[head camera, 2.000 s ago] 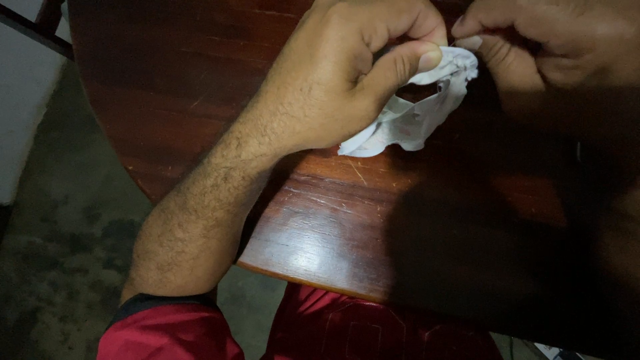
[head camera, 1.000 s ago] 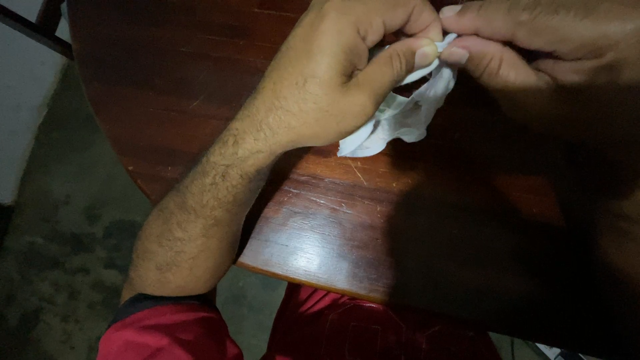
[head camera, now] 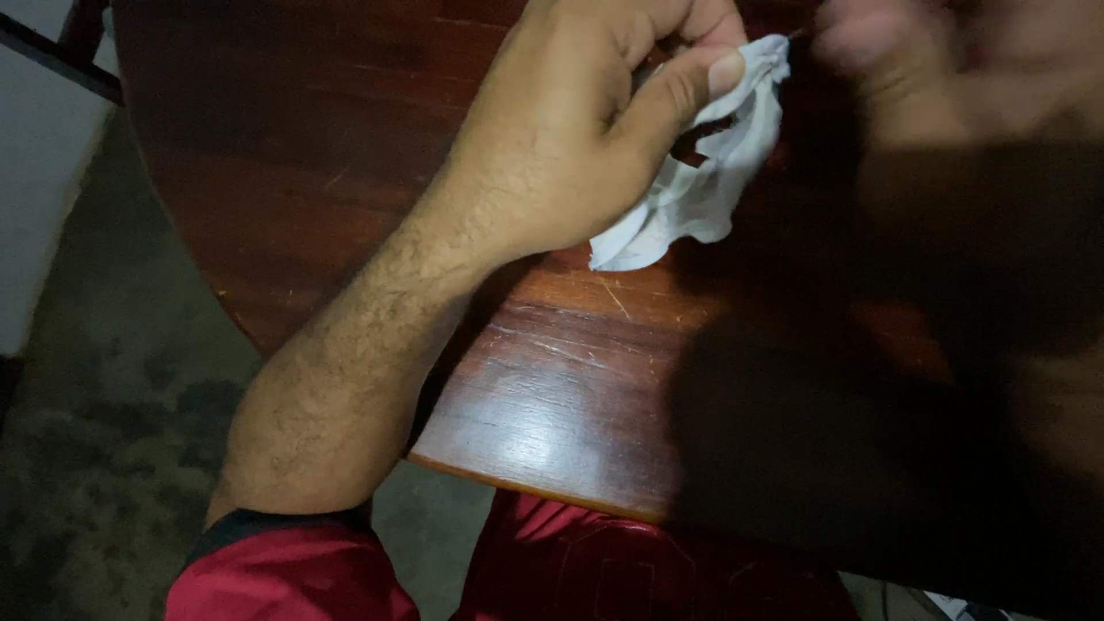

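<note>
My left hand (head camera: 595,121) pinches a piece of thin white cloth (head camera: 703,190) between thumb and fingers, near the top of the view. The cloth is crumpled, has an opening in its middle and hangs down over the dark wooden table. To the right of the cloth, apart from it, is my right hand (head camera: 880,52), blurred by motion, its fingertips drawn together. Whether it holds something thin, such as a thread or needle, cannot be made out.
The polished wooden table (head camera: 535,414) has a curved edge at the left and a front edge above my lap. A concrete floor (head camera: 95,414) shows at the left, beside a pale wall (head camera: 43,172). Some printed item (head camera: 949,604) lies low at the right, below the table.
My right hand has moved away to the right from the cloth's top edge, where its fingers were one second ago. My left hand keeps its pinch on the cloth.
</note>
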